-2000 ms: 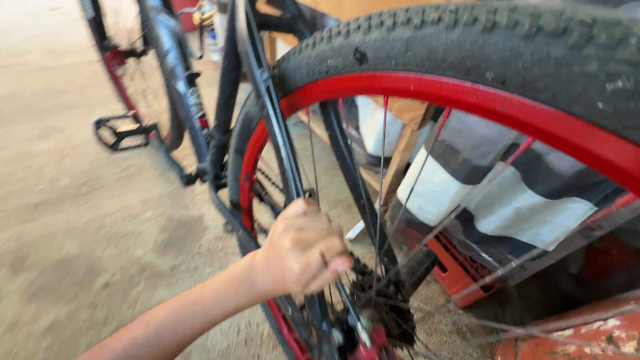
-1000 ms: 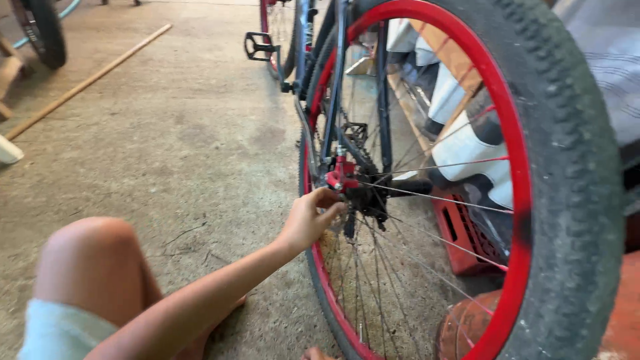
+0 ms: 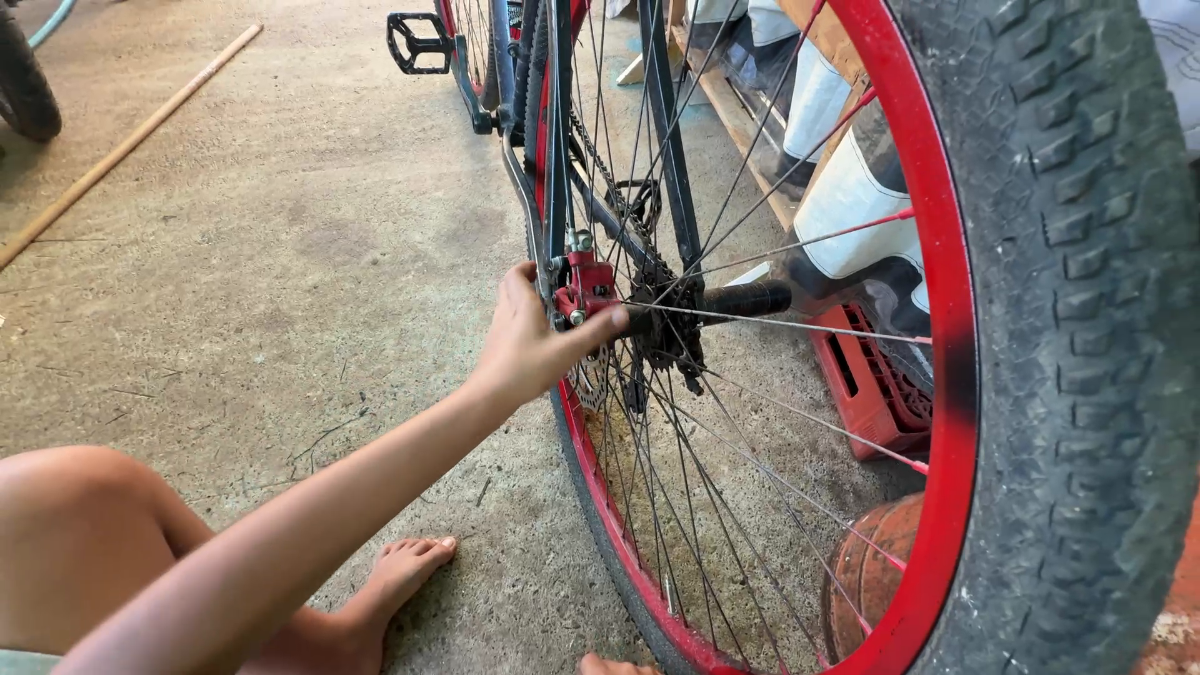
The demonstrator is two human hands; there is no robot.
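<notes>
My left hand (image 3: 544, 328) reaches to the hub area of a bicycle's rear wheel. Its thumb and fingers lie on either side of a red disc brake caliper (image 3: 591, 281), the thumb at its lower edge; how firmly they press cannot be told. Below the caliper shows part of the brake rotor (image 3: 591, 377). Beyond it are the dark rear sprockets (image 3: 667, 323) and a black cylindrical peg (image 3: 747, 299). The red rim (image 3: 947, 281) and knobby tyre (image 3: 1059, 337) stand close at the right. My right hand is not identifiable; skin at the bottom edge is cut off.
A red plastic crate (image 3: 858, 394) and a rusty reddish round object (image 3: 877, 562) lie beyond the spokes. A wooden pole (image 3: 131, 145) rests on the concrete floor, near another tyre (image 3: 23, 80). A bare foot (image 3: 403, 572) and bent knee (image 3: 84, 525) are at lower left; a black pedal (image 3: 419, 44) juts out ahead.
My left hand was higher, by the frame tube, two seconds ago, then moved down to the caliper. Its thumb and fingers are wider apart now than one second ago. The view has shifted.
</notes>
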